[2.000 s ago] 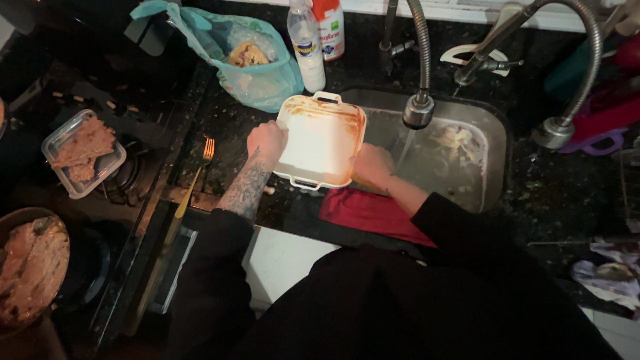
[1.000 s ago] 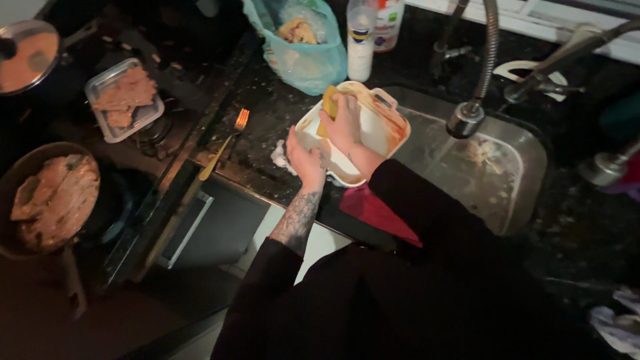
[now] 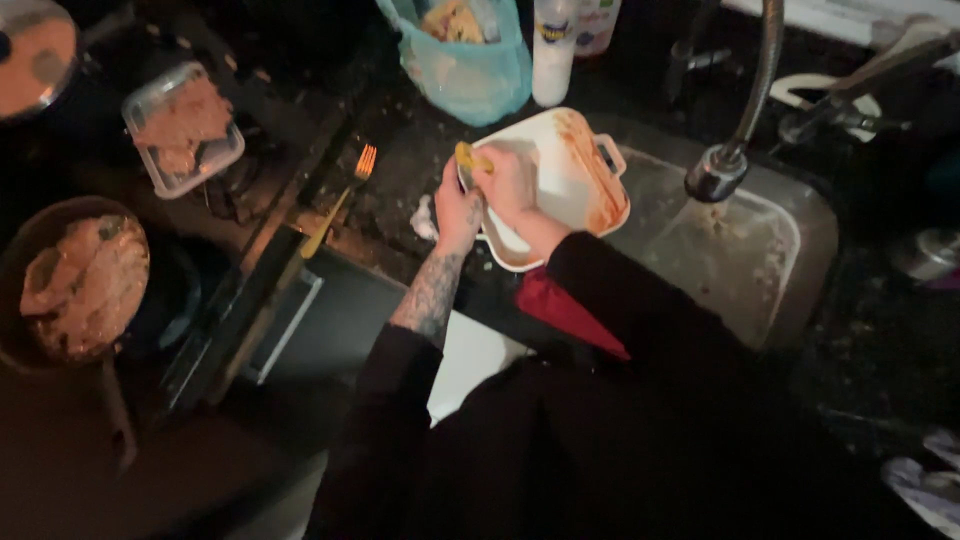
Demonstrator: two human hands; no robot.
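A white baking dish (image 3: 559, 172) with reddish-brown residue along its right side lies tilted between the counter and the left edge of the steel sink (image 3: 814, 225). My right hand (image 3: 511, 184) grips a yellow sponge (image 3: 472, 157) against the dish's left rim. My left hand (image 3: 457, 206) holds that same rim from outside, its fingers next to the sponge. A crumpled whitish scrap (image 3: 424, 219) lies left of my left hand. Below the dish, a red cloth (image 3: 566, 311) hangs at the counter edge, partly behind my right sleeve.
A spring-hose faucet (image 3: 716, 172) hangs over the sink. Behind the dish stand a blue plastic bag (image 3: 480, 75) and a white bottle (image 3: 553, 56). A fork (image 3: 339, 206) lies left of my hands. Farther left are a plastic container of meat (image 3: 184, 127) and a frying pan (image 3: 94, 281).
Two seconds ago my hands held the dish at opposite sides; now both are together at its left rim. The sponge, at the dish's upper part one second ago, is now at that rim. The view has shifted.
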